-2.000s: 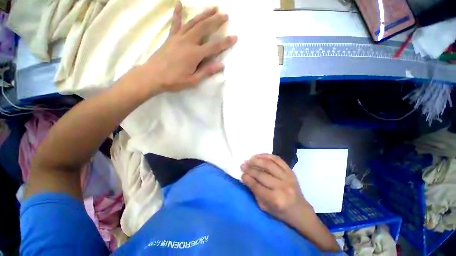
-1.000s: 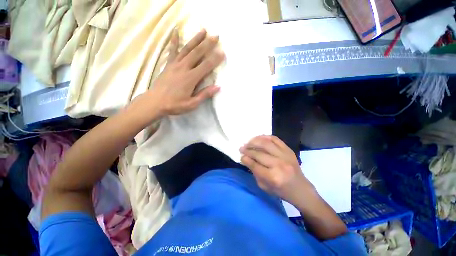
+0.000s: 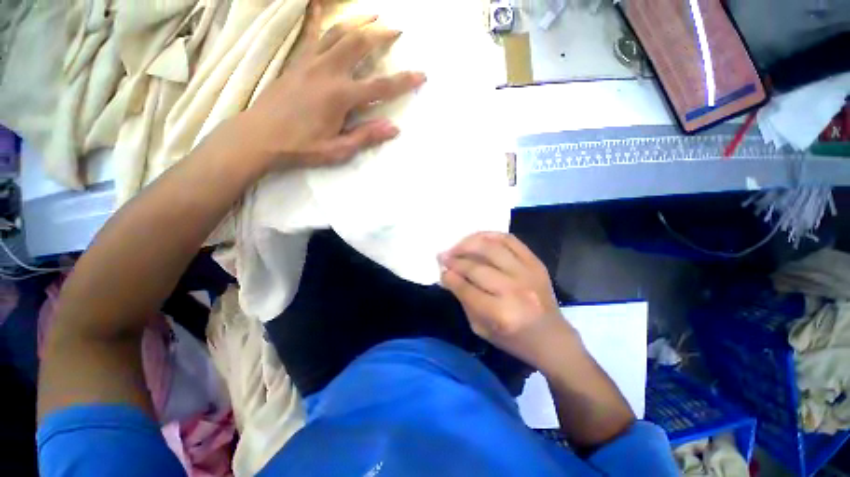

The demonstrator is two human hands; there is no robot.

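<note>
A large cream garment panel (image 3: 410, 186) lies over the table and hangs over its front edge, overexposed at the centre. My left hand (image 3: 322, 93) lies flat on the panel with its fingers spread, holding nothing between them. My right hand (image 3: 499, 289) pinches the panel's lower corner between thumb and fingertips, in front of the table edge. The machine's needle area is not in view.
The pale table has a printed ruler (image 3: 615, 152) along its front edge. A phone (image 3: 694, 61), a white scrap (image 3: 802, 110) and hanging white strips (image 3: 792, 210) are at right. Blue crates (image 3: 783, 363) and a white board (image 3: 606, 354) are below. Pink cloth (image 3: 196, 419) is lower left.
The panel has moved up onto the table, so less hangs over my lap. My right hand has moved up with its corner. My left hand has shifted up and stays spread on the cloth.
</note>
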